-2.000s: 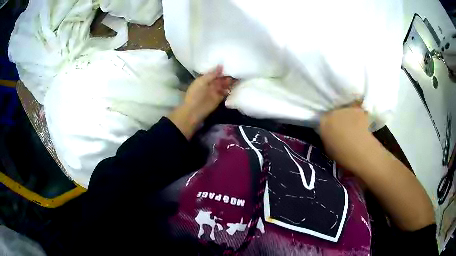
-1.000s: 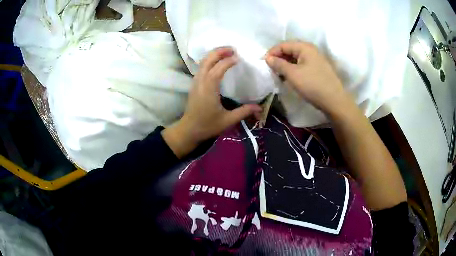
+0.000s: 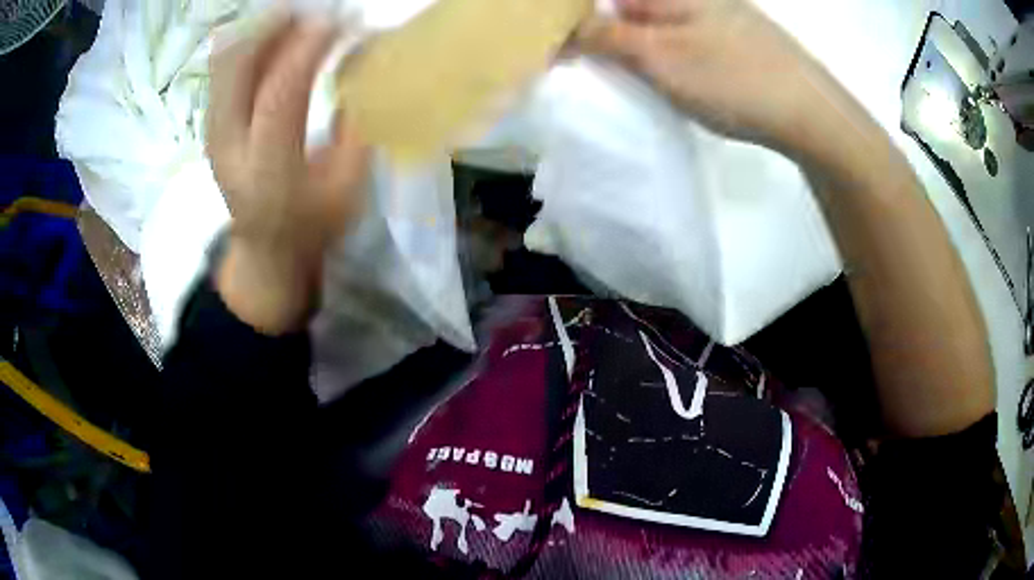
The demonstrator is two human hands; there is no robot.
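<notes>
White garment cloth [image 3: 635, 170] hangs in folds across the upper middle, parted around a dark gap. A flat, blurred tan-yellow piece [image 3: 465, 68] lies across it at the top; whether it is part of the garment I cannot tell. My left hand [image 3: 284, 159] is raised at the upper left, blurred, fingers spread, its thumb side by the tan piece's left end; a hold is not clear. My right hand [image 3: 703, 57] is at the top edge, fingers closed on the cloth beside the tan piece's right end, fingertips partly cut off.
Crumpled white cloth [image 3: 147, 125] is heaped at the left. The shiny needle plate [image 3: 950, 102] sits in the white machine table at the upper right. Black shears handles [image 3: 1026, 419] show at the right edge. A yellow bar [image 3: 74, 419] is at the lower left.
Both hands have moved up, the left also further left. The cloth has been lifted and opened, showing a dark gap. The tan piece has come into view between the hands.
</notes>
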